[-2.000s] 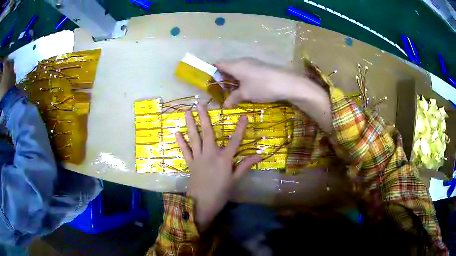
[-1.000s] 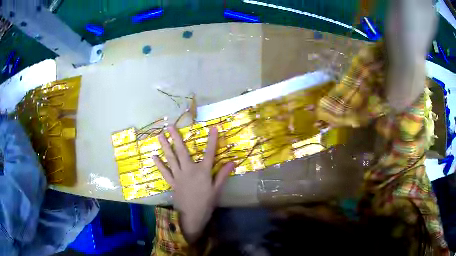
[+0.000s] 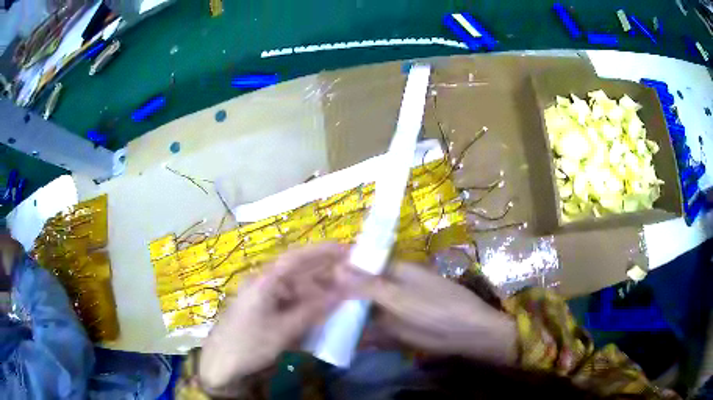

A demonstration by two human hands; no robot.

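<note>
A long white strip (image 3: 400, 168) runs from the mat's back edge toward me. My left hand (image 3: 277, 305) and my right hand (image 3: 430, 308) are both on its near part, fingers blurred and close together. The strip's near end sticks out below them. A wide gold sheet of joined parts (image 3: 266, 254) with thin dark wires lies under and behind my hands. A second white strip (image 3: 313, 191) lies along the sheet's far edge.
A cardboard tray (image 3: 545, 156) at the right holds pale yellow pads (image 3: 602, 156). Another gold sheet (image 3: 82, 266) lies at the left beside a person's blue sleeve (image 3: 39, 328). Blue cells (image 3: 254, 80) lie on the green surface; more are at far right. A metal bracket (image 3: 59, 144) stands at the left.
My left hand has left the gold sheet, and my right hand has come back from the far right. Both are now on a long white strip. The view has shifted right.
</note>
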